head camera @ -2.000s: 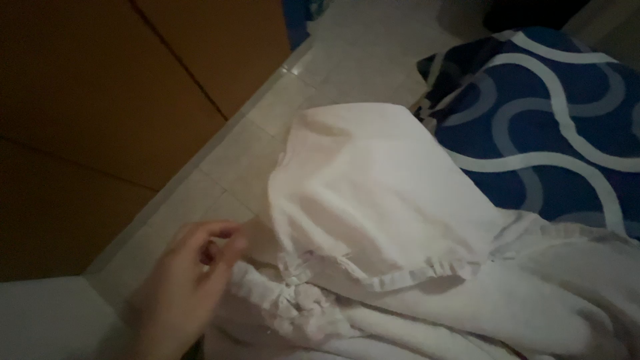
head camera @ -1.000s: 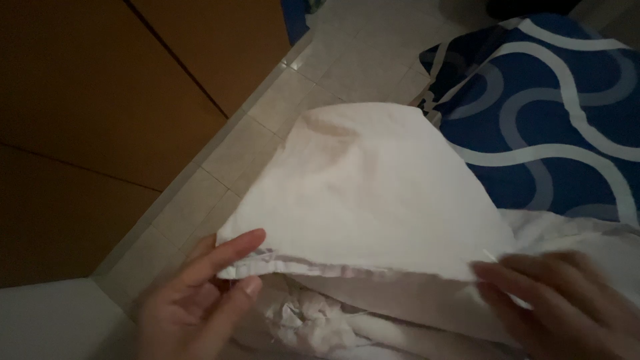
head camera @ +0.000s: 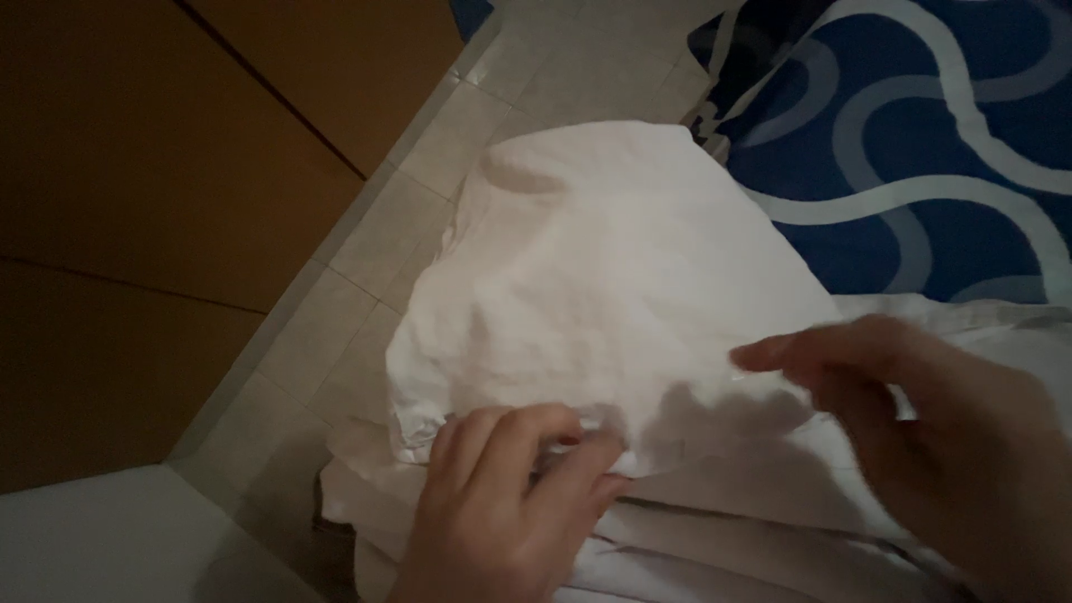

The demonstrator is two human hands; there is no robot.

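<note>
A white cloth point(head camera: 636, 268) with a gathered, elasticated edge lies spread in the middle of the view, over more folded white fabric point(head camera: 720, 544). My left hand point(head camera: 519, 486) is at the cloth's near edge, its fingers and thumb pinching the gathered hem; part of the hem is hidden behind the fingers. To the right, my right hand point(head camera: 888, 402) hovers just above the cloth with its fingers apart and holds nothing; its shadow falls on the cloth.
Blue fabric with white and grey wavy bands point(head camera: 888, 142) lies at the upper right. Brown wooden panels point(head camera: 151, 167) stand at the left, along a tiled floor point(head camera: 343, 310). A white surface point(head camera: 100, 536) is at the lower left.
My left hand has moved right along the near edge from the cloth's left corner. My right hand, at the right edge of the cloth a second ago, is now off it.
</note>
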